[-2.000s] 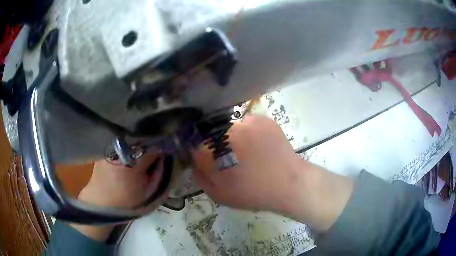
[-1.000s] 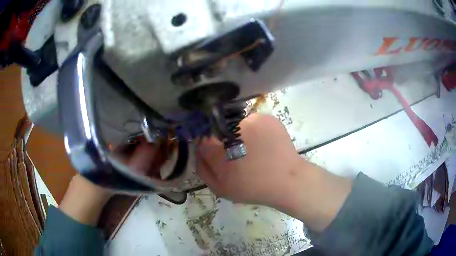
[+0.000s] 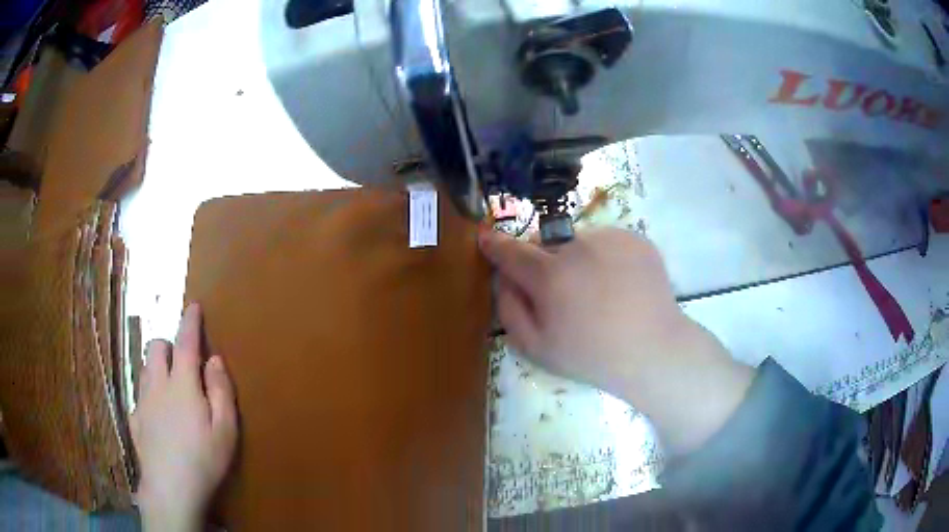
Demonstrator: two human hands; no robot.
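A tan-brown leather panel (image 3: 333,343) with rounded corners lies flat in front of the sewing machine (image 3: 676,73). A small white label (image 3: 422,216) is on its top part. My left hand (image 3: 187,416) rests on the panel's left edge with its fingers apart. My right hand (image 3: 583,301) is at the panel's upper right edge beside the needle area, its index fingertip on the edge. The needle and presser foot are mostly hidden behind the chrome loop (image 3: 429,99) and the machine head.
A thick stack of brown panels (image 3: 62,353) stands at the left. Snips with red wrapped handles and a red strip (image 3: 822,208) lie on the white table (image 3: 728,249) at right. White-backed pieces (image 3: 905,426) hang at lower right.
The view has drawn back from the machine head. The brown panel now shows in full in front of it. My left hand has moved out from behind the chrome loop to the panel's left edge.
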